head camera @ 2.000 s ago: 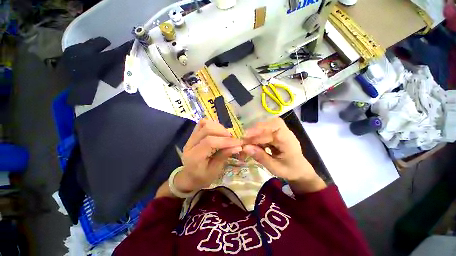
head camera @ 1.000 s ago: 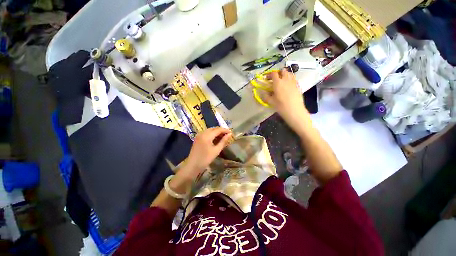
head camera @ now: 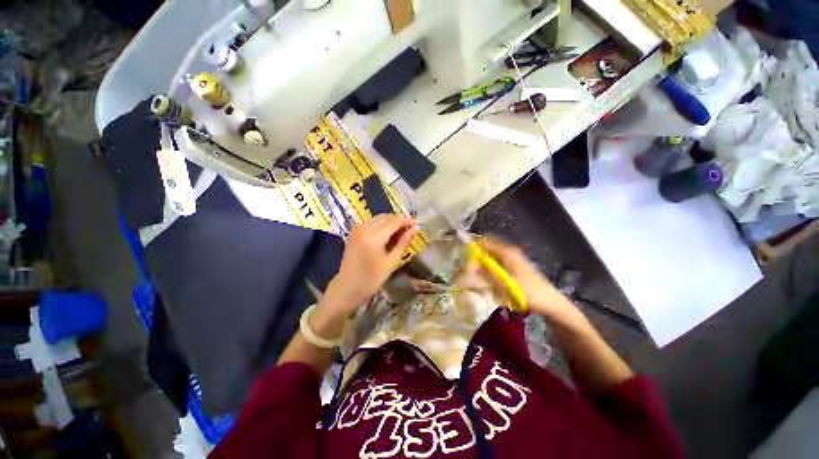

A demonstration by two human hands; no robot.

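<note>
My right hand [head camera: 507, 273] holds the yellow-handled fabric shears [head camera: 496, 272] over my lap; the hand and blades are blurred, the blades pointing up and left. My left hand [head camera: 375, 255] is at the near end of the taped machine bed, its thumb and fingertips pinched together. Whether something thin is between them is too small to tell. A small dark strip [head camera: 377, 194] lies on the yellow printed tape [head camera: 337, 161] just beyond my left fingers. A large dark garment panel [head camera: 238, 278] lies left of my left hand.
The white sewing machine [head camera: 310, 58] spans the top. A dark rectangular pad [head camera: 404, 156], green-handled snips [head camera: 478, 95] and a white bar [head camera: 498, 133] lie on the table. A blue crate [head camera: 205, 408] is under the panel. White paper [head camera: 660, 260] and a dark purple spool [head camera: 690, 182] are at right.
My right hand left my left hand, took the yellow shears from the table and brought them back over my lap. My left hand stays pinched near the bed's edge. The camera view has shifted.
</note>
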